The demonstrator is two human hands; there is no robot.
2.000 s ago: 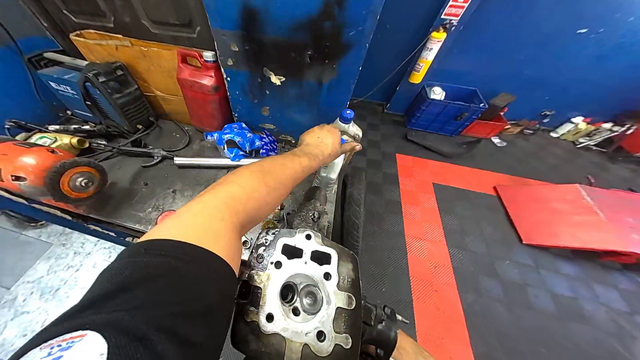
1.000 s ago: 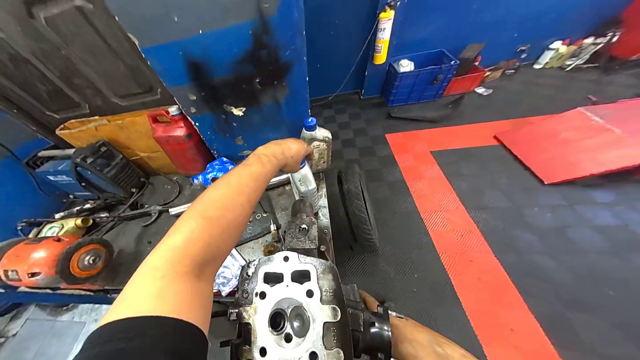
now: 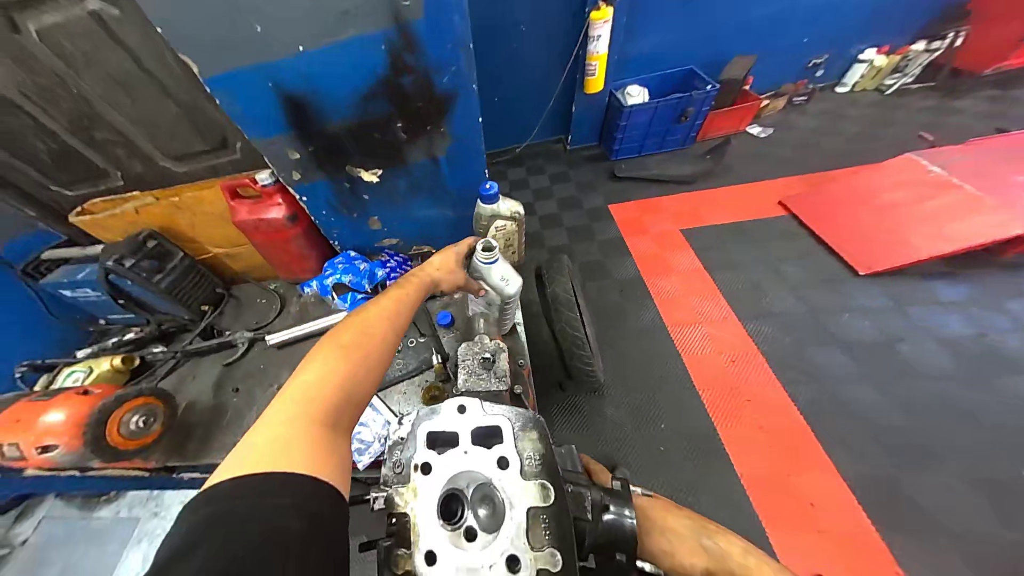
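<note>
My left hand (image 3: pixel 454 270) is stretched out over the workbench, with its thumb and fingers around the side of a grey plastic oil bottle (image 3: pixel 498 292) that has an uncapped neck. Behind that bottle stands a second one (image 3: pixel 502 222) with a blue cap. A loose blue cap (image 3: pixel 445 319) lies on the bench just left of the grey bottle. In the foreground is an engine cylinder head (image 3: pixel 470 488), its combustion chamber facing up. My right hand (image 3: pixel 596 470) is mostly hidden behind the black intake part on the cylinder head's right side; its grip cannot be seen.
A bench vise (image 3: pixel 483 364) stands between bottle and cylinder head. On the bench at left are an orange wheeled machine (image 3: pixel 72 424), a blue welding machine (image 3: pixel 120 280) and a red jerrycan (image 3: pixel 280 228). A tire (image 3: pixel 570 320) stands right of the bench; a red ramp (image 3: pixel 904 208) lies farther right.
The grey bottle's open neck now shows below the capped bottle, and a loose blue cap is visible on the bench. The view has shifted noticeably.
</note>
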